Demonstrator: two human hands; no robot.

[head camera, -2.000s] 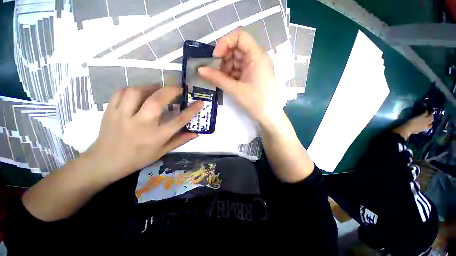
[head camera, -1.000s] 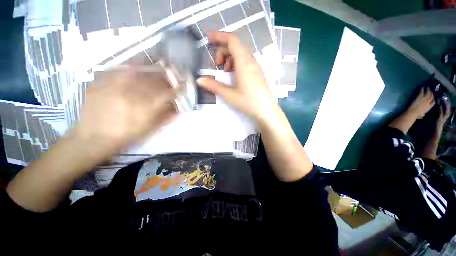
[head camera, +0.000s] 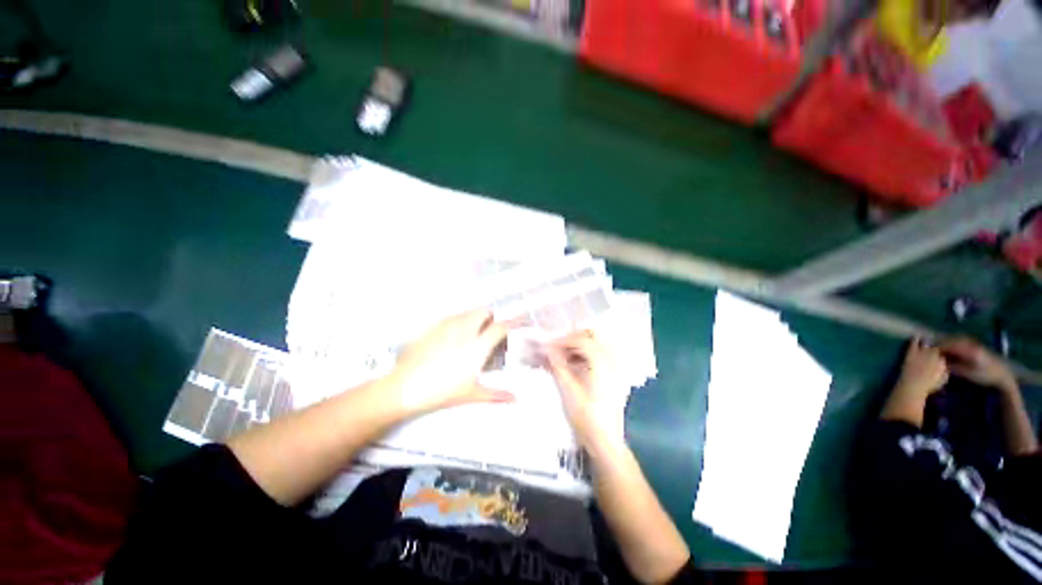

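My left hand rests over the pile of sticker sheets, fingers and thumb apart, with no phone visible in it. My right hand is just right of it, its fingertips bent together at a pale grey patch on the sheets. Glare and blur hide whether a sticker is between those fingertips. A keypad phone lies on the green belt beyond the sheets, and a second phone lies to its left.
A separate white sheet stack lies on the green bench to the right. Red-orange trays stand across the line at upper right. A metal rail crosses behind the sheets. Another person's hands are at far right, and a red sleeve is at lower left.
The view has tilted up, showing the belt and trays. The phone from between my hands is no longer there; phones now show on the belt. My hands are close together over the sheets.
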